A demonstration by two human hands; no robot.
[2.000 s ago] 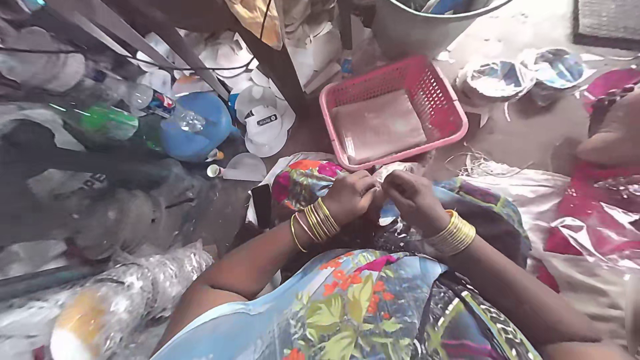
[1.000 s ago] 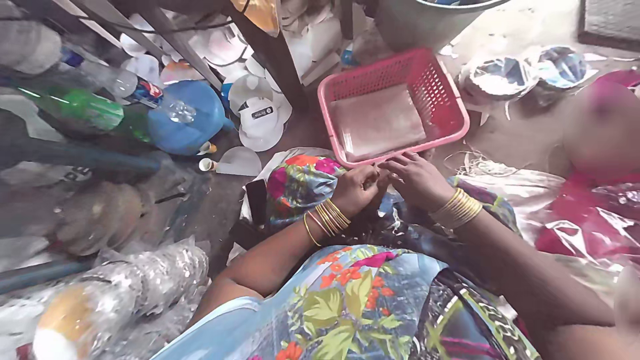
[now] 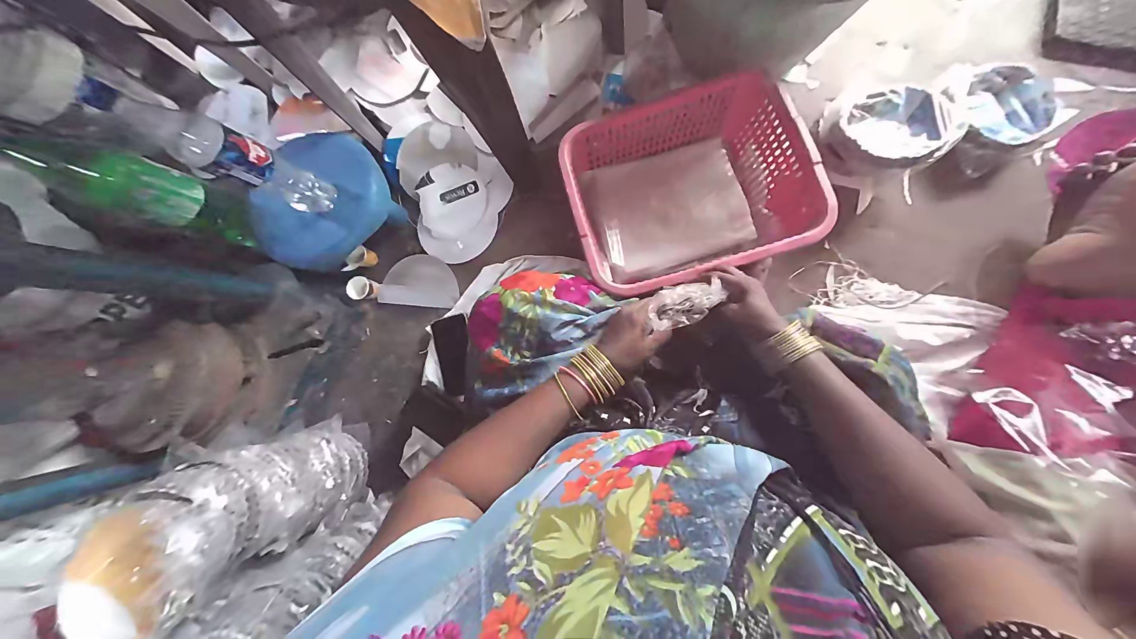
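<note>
A crumpled piece of clear plastic film [image 3: 686, 304] is held between both hands above my lap, close to the near rim of a pink plastic basket [image 3: 697, 286]. My left hand [image 3: 632, 335] grips its left end, and my right hand [image 3: 747, 302] pinches its right end with the fingertips. Gold bangles circle both wrists. Inside the basket lies a flat, greyish rectangular sheet or packet [image 3: 670, 209]. Floral cloth [image 3: 532, 328] covers my knees just below the hands.
A blue plastic container [image 3: 319, 200], a green bottle [image 3: 146, 186] and white round lids or plates [image 3: 457, 209] lie at left, with stacked clear plastic cups [image 3: 257, 488] lower down. Two round plastic-wrapped bundles [image 3: 896, 124] stand beyond the basket's right side. Part of another person [image 3: 1087, 231] shows at right.
The hands were close together one second ago; now they are slightly apart, with the crumpled plastic film showing between them. The basket has stayed in place.
</note>
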